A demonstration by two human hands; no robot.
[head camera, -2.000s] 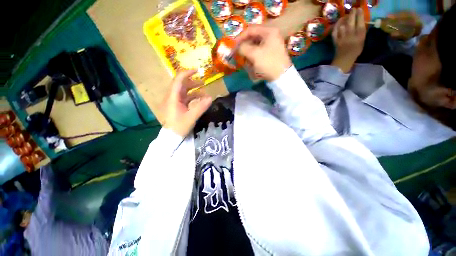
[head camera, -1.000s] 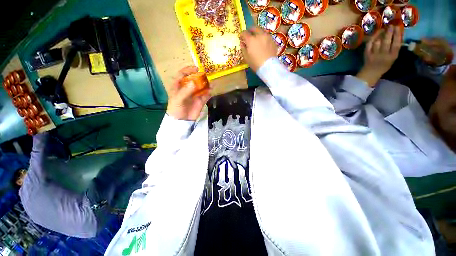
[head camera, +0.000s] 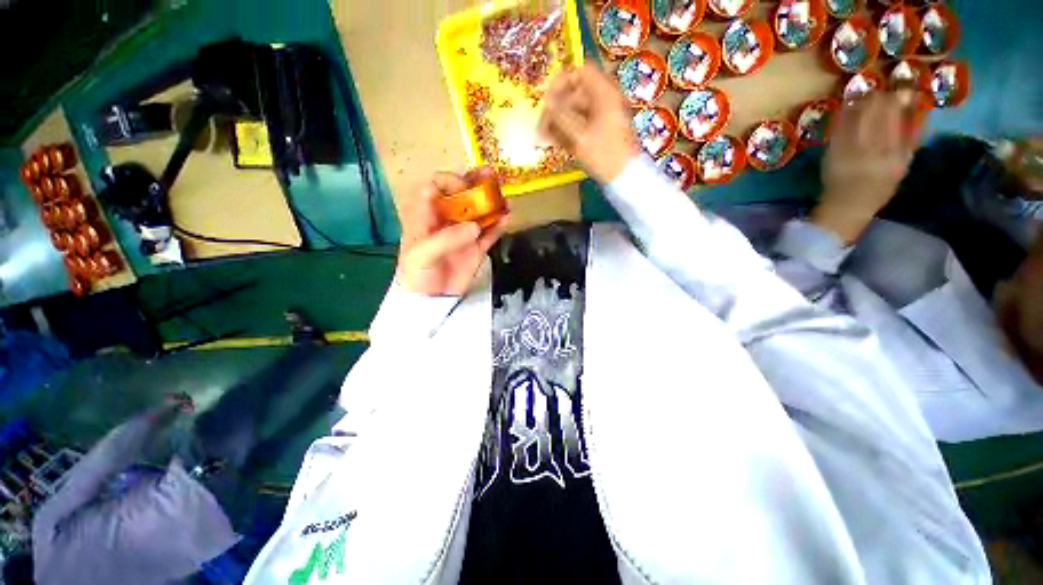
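My left hand (head camera: 440, 246) holds an orange housing (head camera: 471, 203) near the front left corner of the yellow parts tray (head camera: 460, 86). The housing's plain orange side shows; its open side is hidden. My right hand (head camera: 589, 120) is over the right part of the tray with fingertips drawn together. It is somewhat blurred, so I cannot tell whether a small part is between the fingers. Small reddish bits (head camera: 486, 114) lie loose in the tray. A clear plastic bag (head camera: 528, 40) of reddish bits lies at its far end.
Rows of orange units (head camera: 693, 59) with silvery centres stand right of the tray on cardboard (head camera: 395, 80). A neighbouring worker's hand (head camera: 869, 154) is at the right rows. Black equipment (head camera: 286, 103) with cables is left. More orange units (head camera: 71, 217) stand far left. Another person bends at lower left.
Two seconds ago my right hand was at an orange unit by the tray and my left hand was empty. Now my left hand holds a housing. Since one second ago my right hand has lifted slightly.
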